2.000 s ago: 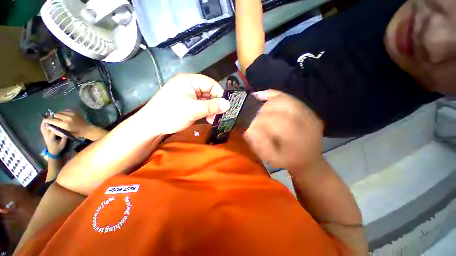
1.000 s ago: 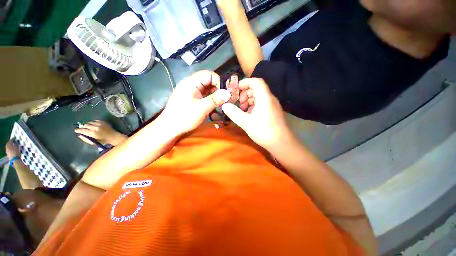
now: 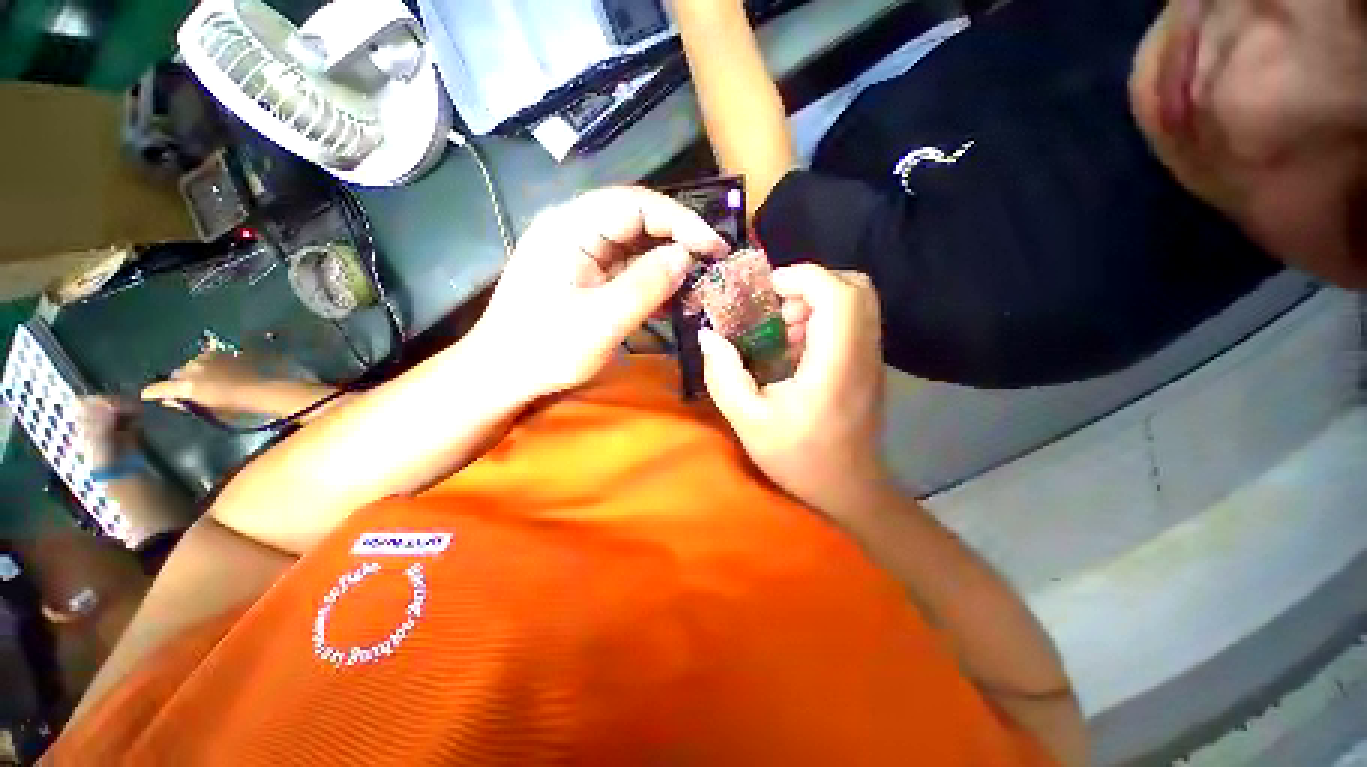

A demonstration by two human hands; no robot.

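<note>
A black shell [image 3: 724, 205] is held slantwise in front of my orange shirt. A circuit board [image 3: 739, 294], reddish on its upper part and green on its lower part, lies over the shell, tilted against it. My left hand [image 3: 592, 285] is at the shell's left side, with thumb and forefinger pinched at the board's upper left corner; its other fingers are partly hidden. My right hand [image 3: 810, 367] grips the board's lower green end between thumb and fingers. Whether board and shell are joined by anything cannot be told.
A white fan [image 3: 323, 90] stands on the green bench [image 3: 480, 247] at upper left, near a roll of tape or wire [image 3: 327, 279]. A translucent tray [image 3: 517, 53] lies at the top. A person in black [image 3: 1020, 195] sits at right. Another person's hand [image 3: 225, 385] and a white tray [image 3: 60, 427] show at left.
My right hand, first blurred and away from the shell, has come in and now holds the board. The board is turned so its green end shows, and the black shell shows behind it.
</note>
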